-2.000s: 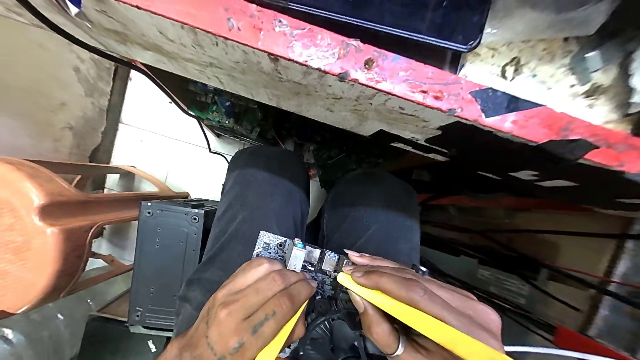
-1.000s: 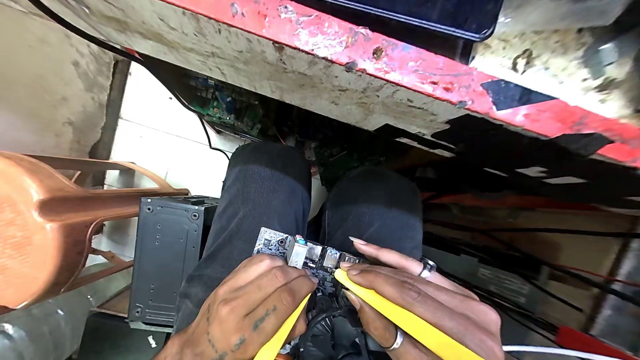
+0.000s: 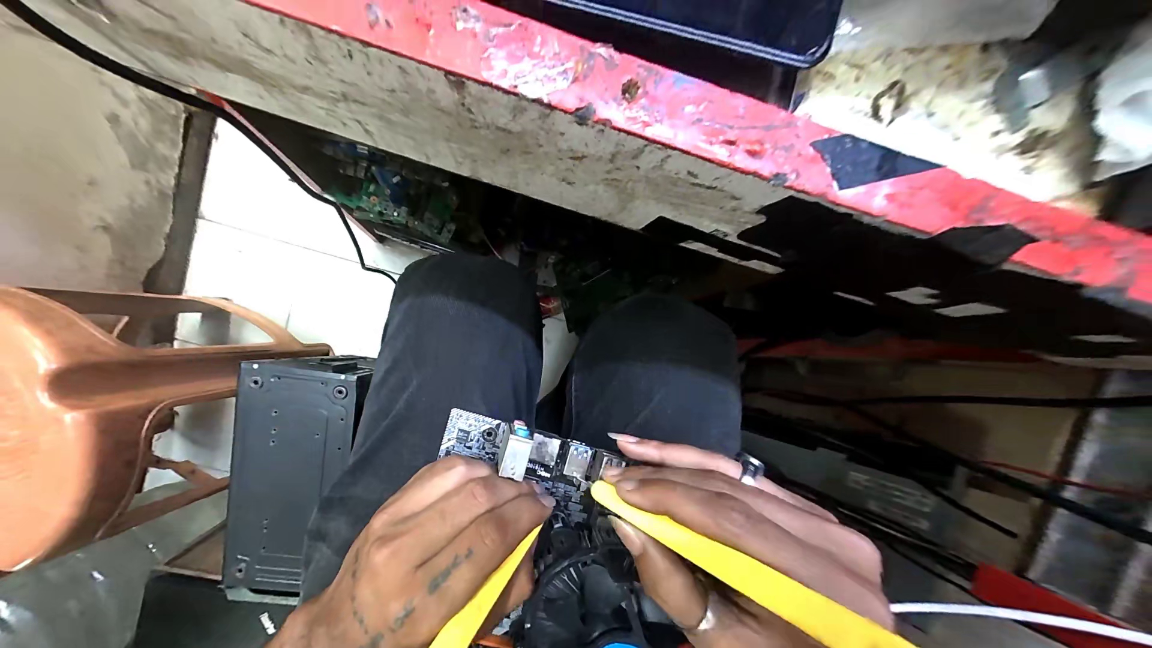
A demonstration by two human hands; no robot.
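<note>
A computer motherboard [image 3: 470, 432] with metal ports along its far edge lies over my lap. A black CPU cooler fan [image 3: 585, 585] sits on it, close to the bottom of the view. My left hand [image 3: 441, 540] has its fingers bent over the board beside the audio ports [image 3: 516, 453]; a yellow strip [image 3: 486, 594] passes under that hand. My right hand [image 3: 747, 540] holds a second yellow strip [image 3: 720, 553], its tip by the USB ports [image 3: 579, 461]. Whether the two yellow pieces are joined is hidden.
A worktable with a red edge [image 3: 684, 99] crosses above my knees. Green circuit boards [image 3: 405, 202] lie beneath it. At left stand a brown plastic chair [image 3: 81, 405] and a black computer case [image 3: 292, 477]. Cables [image 3: 990, 400] run at right.
The fingers of my right hand have shifted slightly over the board's port edge. My left hand stays at nearly the same place.
</note>
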